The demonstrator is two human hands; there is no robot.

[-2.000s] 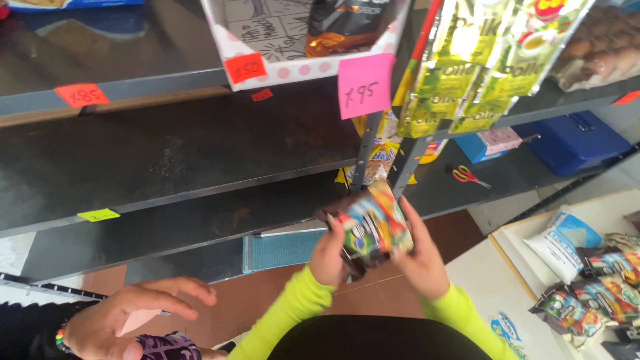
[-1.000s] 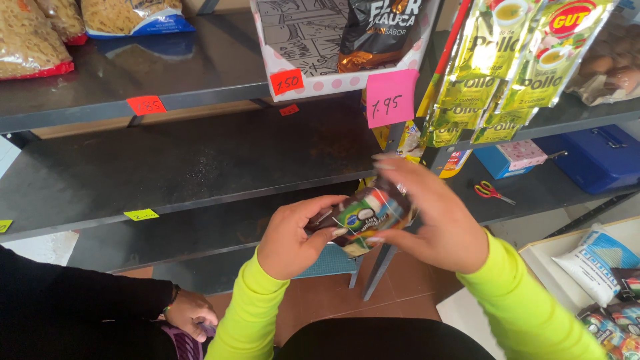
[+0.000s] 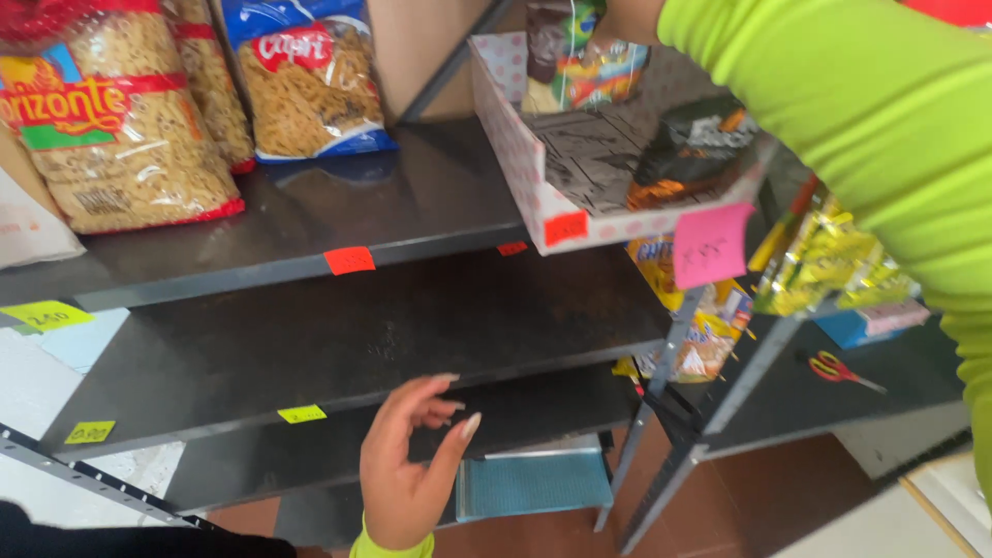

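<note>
My right hand (image 3: 632, 17), partly cut off by the top edge and the lime-green sleeve, holds a plastic-wrapped snack packet (image 3: 593, 74) at the back of a polka-dot cardboard box (image 3: 527, 167). A dark coffee-like bag (image 3: 686, 155) lies in the front right of the box. My left hand (image 3: 411, 457) is empty, fingers curved and apart, in front of the lower dark metal shelves. A pink price note (image 3: 709, 246) hangs on the box's front corner.
Pasta bags (image 3: 132, 147) and a blue-trimmed pasta bag (image 3: 310, 85) stand on the upper shelf (image 3: 411, 201). Yellow sachets (image 3: 829, 263) hang at right above red-handled scissors (image 3: 841, 370). Shelf posts stand between the units. Another person's dark sleeve (image 3: 116, 535) is at bottom left.
The packet, held between both hands before, is now in my right hand over the box. My left hand has let go of it. The view has moved closer to the upper shelf.
</note>
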